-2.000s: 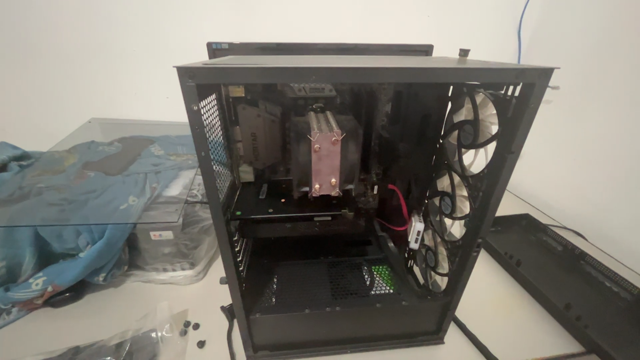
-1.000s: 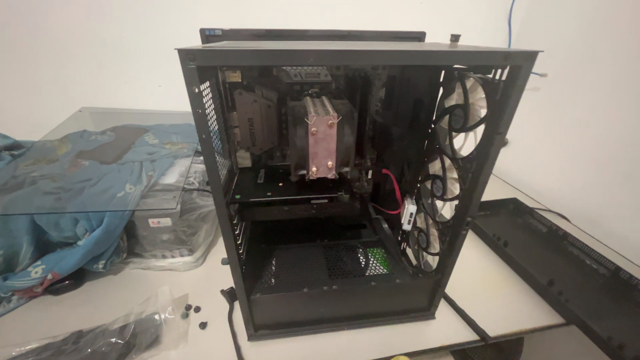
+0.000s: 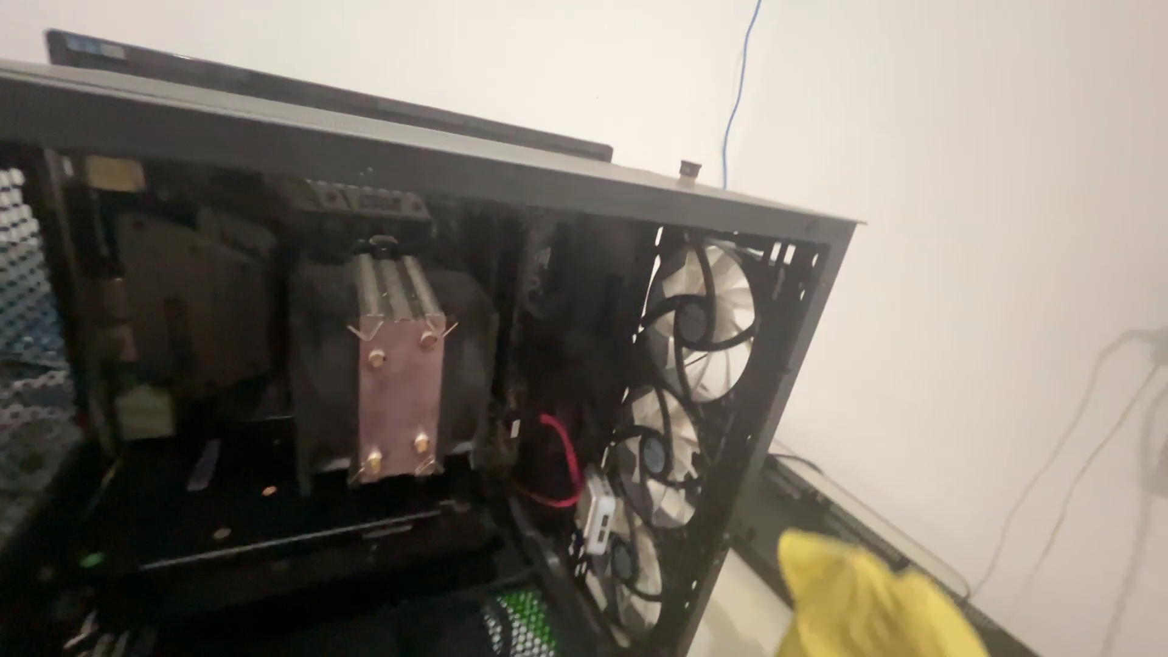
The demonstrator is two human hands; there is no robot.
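An open black computer case (image 3: 785,383) fills most of the head view. Inside it a CPU cooler (image 3: 401,392) with a pinkish front plate stands at centre left. Several fans with pale blades, among them the top fan (image 3: 707,321), line the right side. A red cable (image 3: 570,452) runs beside a small white connector block (image 3: 598,516). A yellow cloth-like thing (image 3: 867,602), blurred, rises at the bottom right, in front of the case's lower right side. Neither of my hands can be made out, so what holds the yellow thing cannot be seen.
Behind the case stands a dark flat panel, perhaps a monitor (image 3: 328,96). A small dark piece (image 3: 690,171) sits on the case top. A black panel (image 3: 776,502) lies on the table to the right. A blue cable (image 3: 741,82) and pale cables (image 3: 1077,484) hang by the wall.
The view has moved much closer to the case and tilted. The yellow thing has come up into view at the bottom right; one second ago only a sliver of yellow showed at the bottom edge.
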